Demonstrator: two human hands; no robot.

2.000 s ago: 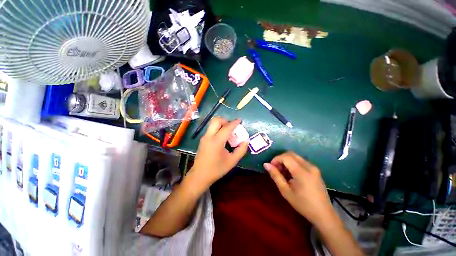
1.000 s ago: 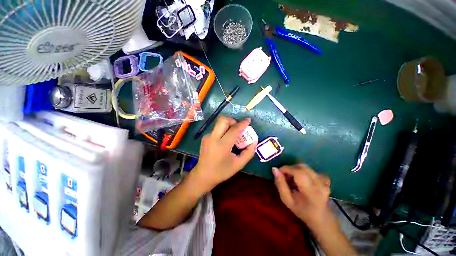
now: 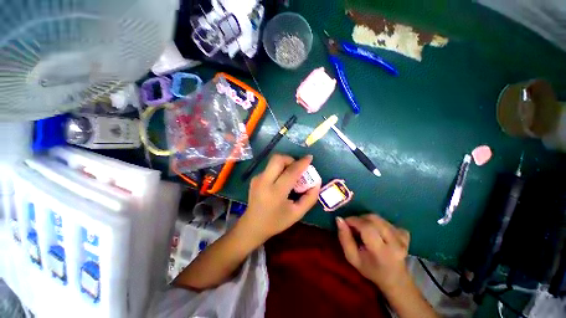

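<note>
My left hand [image 3: 277, 194] holds a pale pink back cover [image 3: 306, 179] with print on it between thumb and fingers, low over the mat's front edge. A watch front housing [image 3: 334, 195] with a pink rim and a lit white and yellow screen lies on the mat just right of those fingertips. My right hand [image 3: 375, 246] is at the mat's front edge, thumb and index fingertip close together; whether a tiny part is between them cannot be told. Another pale pink cover [image 3: 315, 90] lies further back.
Yellow-ended tool [image 3: 321, 130] and black pen-like tool [image 3: 270, 147] lie behind my left hand. Side cutters [image 3: 345, 70] and screw cup [image 3: 288, 41] are at the back. Tweezers [image 3: 457, 189] and a small pink part [image 3: 481, 154] lie right. Fan [image 3: 80, 56] and foam trays [image 3: 93, 211] stand left.
The camera view has shifted, so the bench items sit further right in the picture. My left hand keeps its hold on the cover. My right hand stays near the front edge.
</note>
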